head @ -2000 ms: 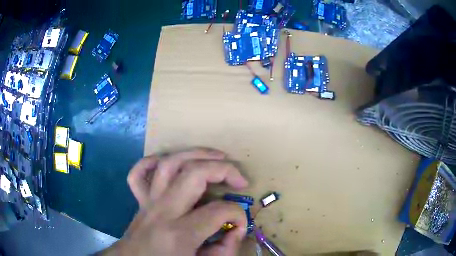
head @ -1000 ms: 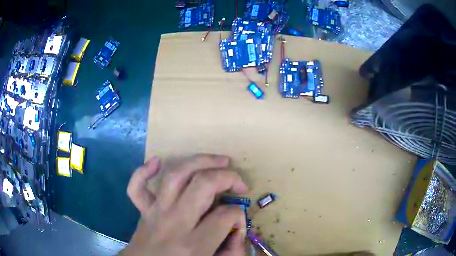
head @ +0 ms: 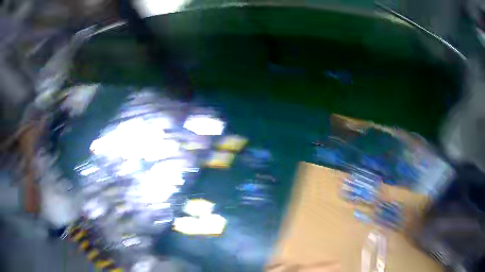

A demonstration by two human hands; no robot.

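Note:
The view is strongly blurred. A skin-coloured sliver, seemingly my left hand [head: 306, 266], shows at the bottom edge over the tan cardboard [head: 314, 223]; its fingers and anything in it cannot be made out. My right hand is not in view. Blue circuit boards [head: 360, 187] lie piled at the back of the cardboard, with another board [head: 389, 213] just right of them. A pale, streaked upright shape [head: 374, 252] stands out at the lower right; I cannot tell what it is.
A glaring tray of assemblies [head: 138, 154] lies left on the green mat [head: 250, 223]. Yellow-edged batteries [head: 219, 159] and loose blue boards [head: 255, 191] lie between tray and cardboard. The dark fan [head: 457, 212] is at right. Yellow-black floor tape [head: 90, 249] shows lower left.
The view has swung left and up, so tray, batteries and boards appear further right. The worked board, small wired component and iron tip are out of view or unrecognisable; my left hand is nearly out.

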